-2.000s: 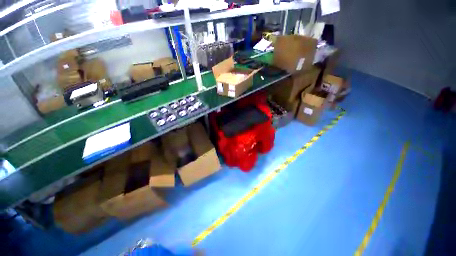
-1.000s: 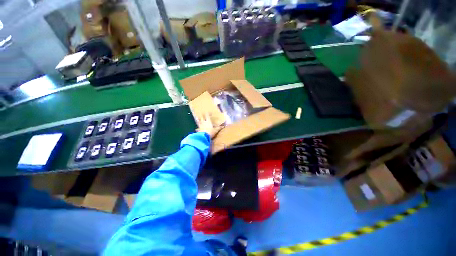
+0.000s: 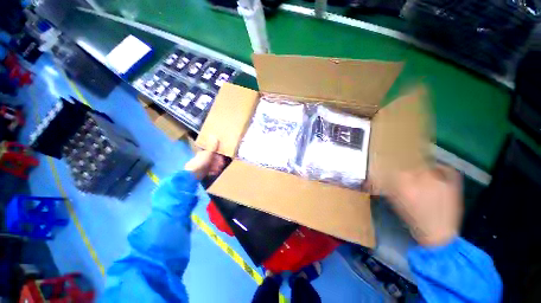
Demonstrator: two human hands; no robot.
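Note:
An open cardboard carton (image 3: 290,198) is right in front of me at the bench edge, its flaps spread outward. Inside lie two stacks of flat items in clear plastic bags (image 3: 335,145), side by side; the right one shows a dark printed patch. My left hand (image 3: 204,161) grips the carton at its left side, below the left flap, fingers partly hidden. My right hand (image 3: 430,201) is at the right flap and blurred by motion; whether it grips the flap cannot be told.
A clear tray with rows of dark devices (image 3: 184,83) and a white and blue stack (image 3: 129,54) lie to the left on the bench. Below are a black item on red bags (image 3: 302,248), a grey bin (image 3: 98,154) and blue crates (image 3: 37,216) on the floor. A post (image 3: 254,26) stands behind the carton.
The view has moved closer over the carton. My left hand has stayed at its left side, and my right hand has come into view at the right flap. The bagged contents now show clearly.

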